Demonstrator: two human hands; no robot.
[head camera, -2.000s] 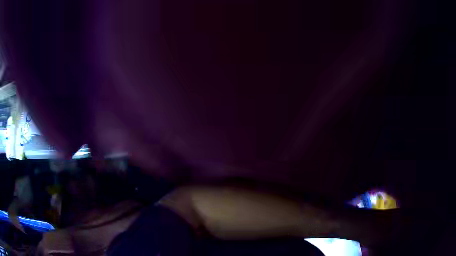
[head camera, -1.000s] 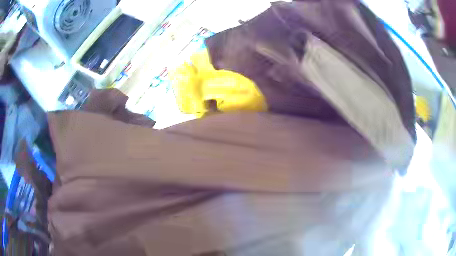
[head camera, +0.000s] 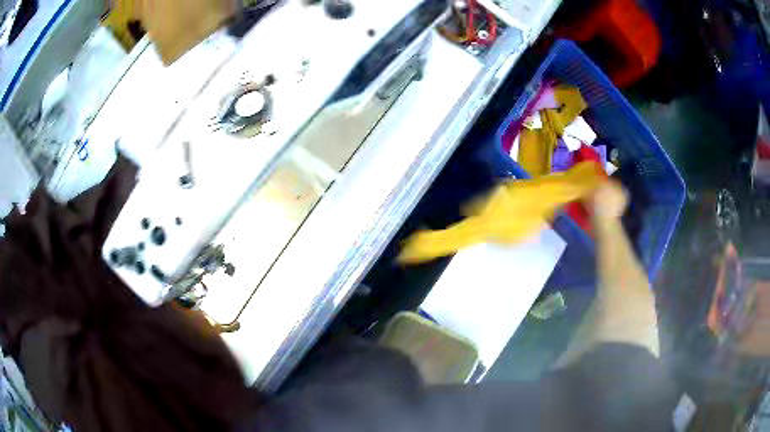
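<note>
My right hand (head camera: 610, 202) is at the near rim of a blue plastic basket and is closed on one end of a mustard cloth piece (head camera: 515, 209). The cloth stretches left from the hand, past the basket's edge and over a white board, slightly blurred. Coloured scraps (head camera: 549, 139), mustard, white, purple and red, lie in the basket (head camera: 667, 181). Dark brown cloth (head camera: 110, 337) is bunched at the lower left, against the sewing machine's needle end. My left hand is not visible.
The white sewing machine head (head camera: 253, 101) lies across the white table (head camera: 371, 173). The white board (head camera: 498, 283) and a tan-topped rounded object (head camera: 431, 346) are below the table's edge. A red-orange object (head camera: 620, 42) is behind the basket. More brown and mustard cloth is at the upper left.
The view has swung right to the basket. The mustard cloth, earlier lying on the table beside brown cloth, is now in my right hand by the basket. The brown cloth now shows at the lower left.
</note>
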